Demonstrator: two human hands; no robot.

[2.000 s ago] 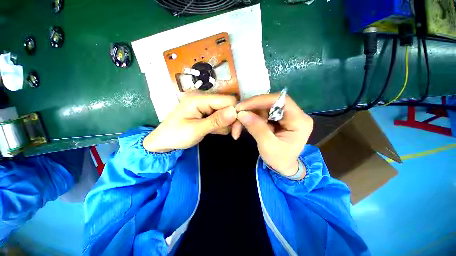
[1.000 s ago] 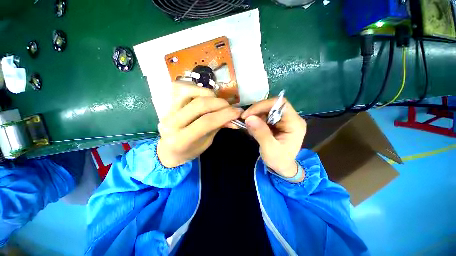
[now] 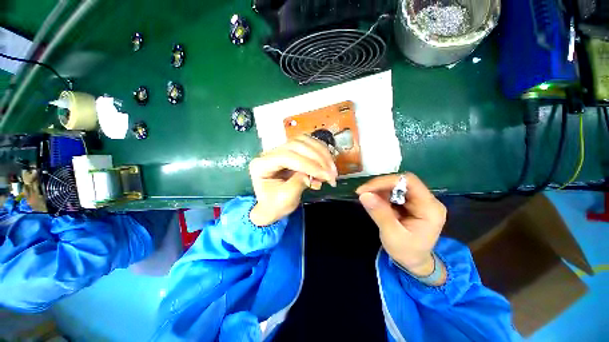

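The orange fixture (image 3: 350,157) lies on white paper (image 3: 380,127). A round black board (image 3: 324,136) sits in its centre, partly hidden by my left hand. My left hand (image 3: 290,175) is over the fixture's near left part, thumb and fingertips close together; whether they pinch something small I cannot tell. My right hand (image 3: 407,220) is to the right, just off the bench's near edge. A silvery pointed tool (image 3: 399,191), possibly tweezers, sticks up between its fingers. Its thumb and index fingertips are near each other, and I see nothing clear between them.
Several loose round black boards (image 3: 242,119) lie left of the paper. A fan grille (image 3: 332,59) and a pot with silvery residue (image 3: 441,23) stand beyond it. A blue box (image 3: 539,53) with cables is right. Tape roll (image 3: 78,111), tissue (image 3: 112,119) and another person's blue sleeve (image 3: 80,257) are left.
My hands have moved apart from each other. The view has shifted, so the bench things appear lower and further right, and the pot, tape roll and more loose boards show.
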